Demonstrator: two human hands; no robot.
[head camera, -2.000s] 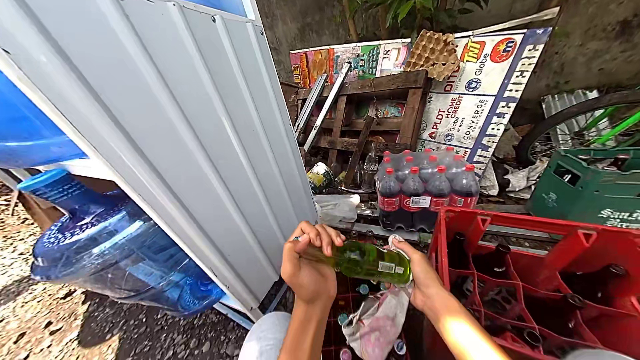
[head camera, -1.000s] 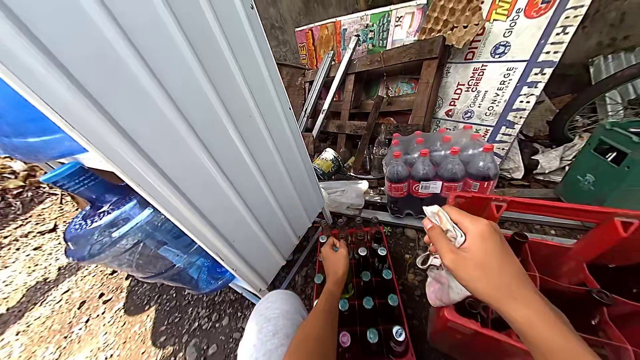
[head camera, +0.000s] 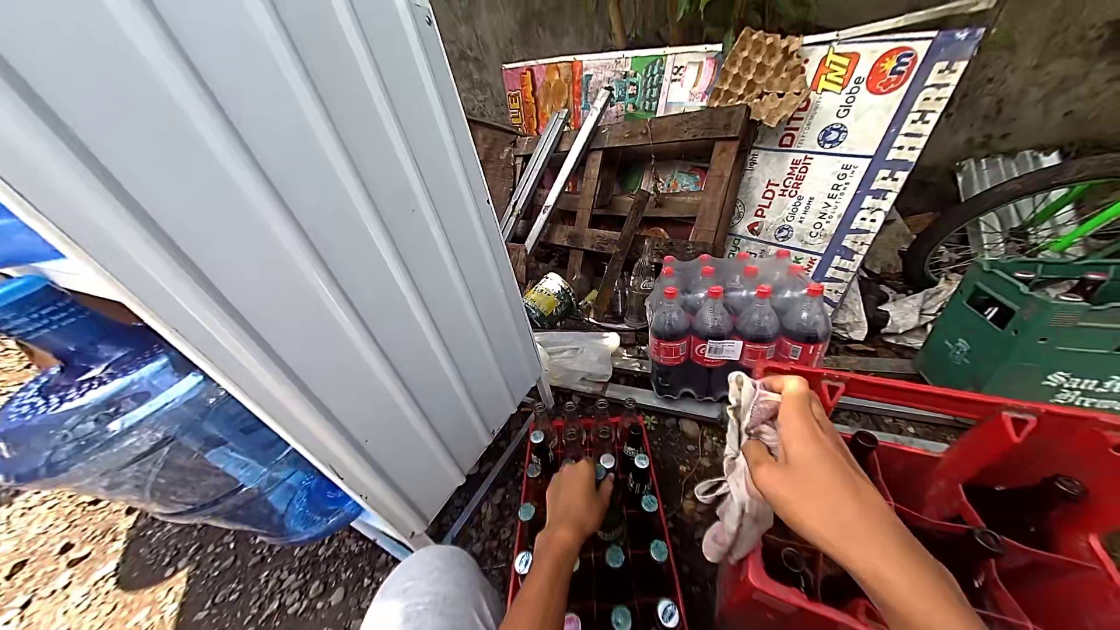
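My left hand (head camera: 577, 499) reaches down into a red crate (head camera: 662, 516) of capped glass bottles, its fingers closed around the upper part of a dark bottle. Several uncapped bottles (head camera: 602, 416) stand along the crate's far end. A crumpled, stained white cloth (head camera: 744, 472) hangs from my right hand (head camera: 801, 455), which pinches it above the near left corner of a larger red plastic crate (head camera: 932, 402). That crate holds dark, uncapped glass bottles (head camera: 1063, 490) in its compartments.
A shrink-wrapped pack of cola bottles (head camera: 739, 328) stands beyond the crates. White corrugated metal sheeting (head camera: 350, 227) and blue water jugs (head camera: 175, 420) are on the left. A green crate (head camera: 1015, 341), a bicycle wheel (head camera: 1006, 219), a wooden pallet (head camera: 647, 140) and a plastic bag (head camera: 579, 357) lie around.
Two seconds ago both hands held a green glass bottle above the crates; it is no longer in them. My left hand has gone down into the bottle crate, and my right hand keeps the cloth.
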